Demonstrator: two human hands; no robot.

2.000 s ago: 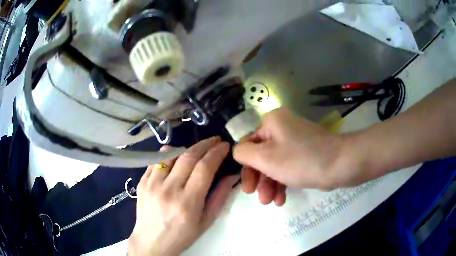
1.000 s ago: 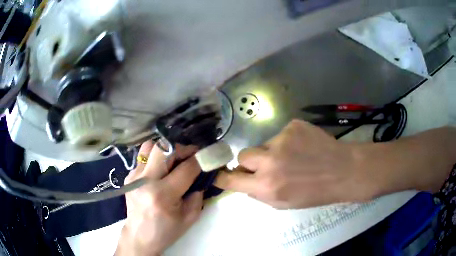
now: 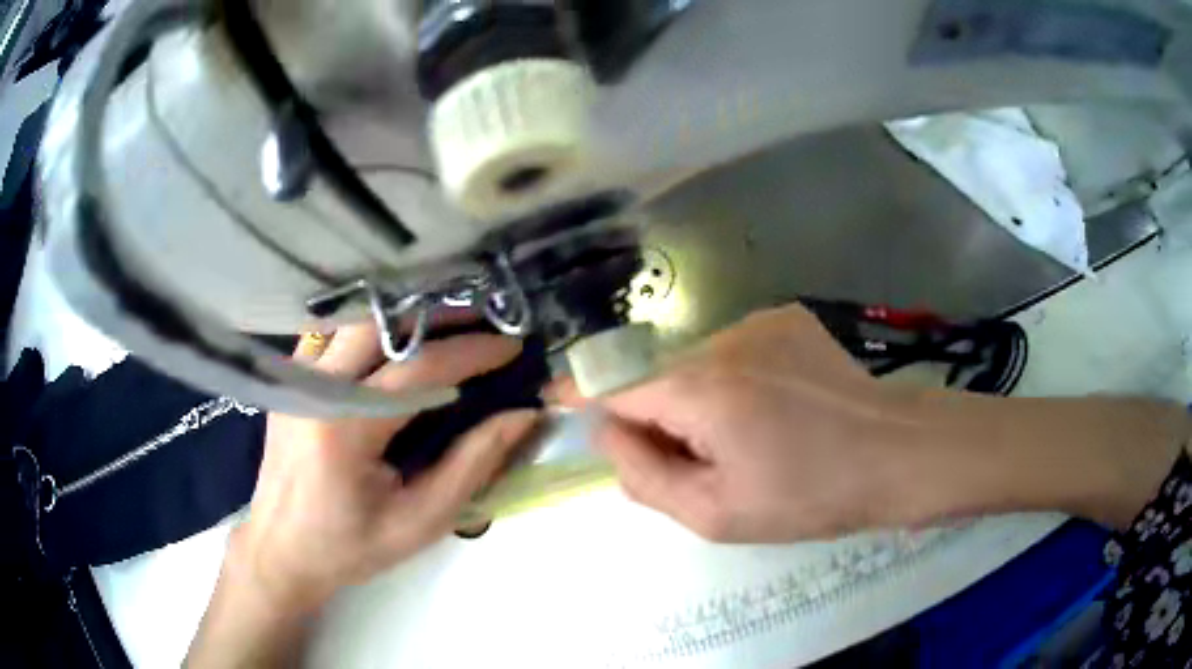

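Observation:
The dark fabric panel (image 3: 157, 457) runs from the left towards the presser foot and needle area (image 3: 582, 281). A metal zipper (image 3: 124, 457) shows on its left part, with a silvery ring (image 3: 49, 491) at its end. My left hand (image 3: 379, 457) holds the dark fabric between thumb and fingers, just left of the needle area. My right hand (image 3: 758, 425) has its fingertips at the fabric's right end, beside the small cream knob (image 3: 611, 359). That knob and the fingers hide what the right fingertips grip.
The machine head carries a ribbed cream knob (image 3: 513, 131) and wire thread guides (image 3: 399, 320). Black and red snips (image 3: 902, 327) lie behind my right hand. A white scrap (image 3: 1000, 177) is at upper right. Yellow tape (image 3: 549, 490) and a printed ruler (image 3: 784, 595) are on the white table edge.
My left hand has moved left and its thumb and fingers now pinch the fabric. My right fingertips remain close to the needle area. More yellow tape shows. The camera view has shifted.

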